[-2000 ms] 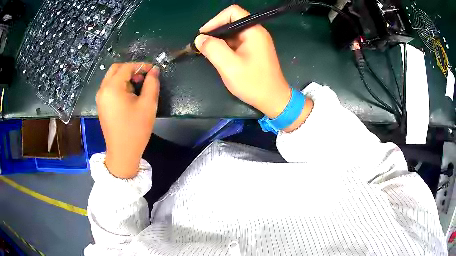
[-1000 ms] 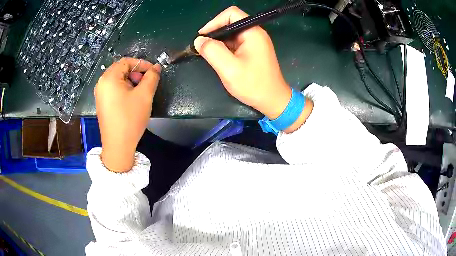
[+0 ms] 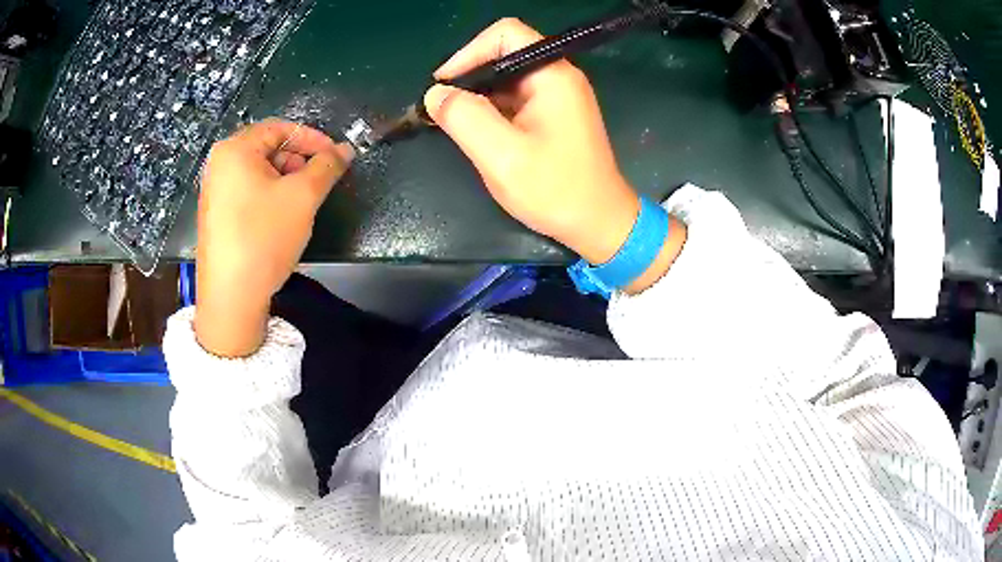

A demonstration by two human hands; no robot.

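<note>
My right hand is shut on the black soldering iron, held like a pen, its brass-coloured tip pointing down left. The tip meets or nearly meets a small silvery circuit board on the mat. My left hand is just left of the board, thumb and forefinger pinched together with the fingertips at the board's edge. A hair-thin pale wire shows at the left fingers. Whether the fingertips touch the board is too small to tell.
A clear blister tray full of small parts lies at the left. A black stand with cables is at the right, beside a white strip and thin yellow wires. Blue bins with cardboard sit below the dark green mat's front edge.
My left wrist and forearm have shifted left, and the left hand has turned a little, its fingertips staying beside the board. My right hand and the iron have barely moved.
</note>
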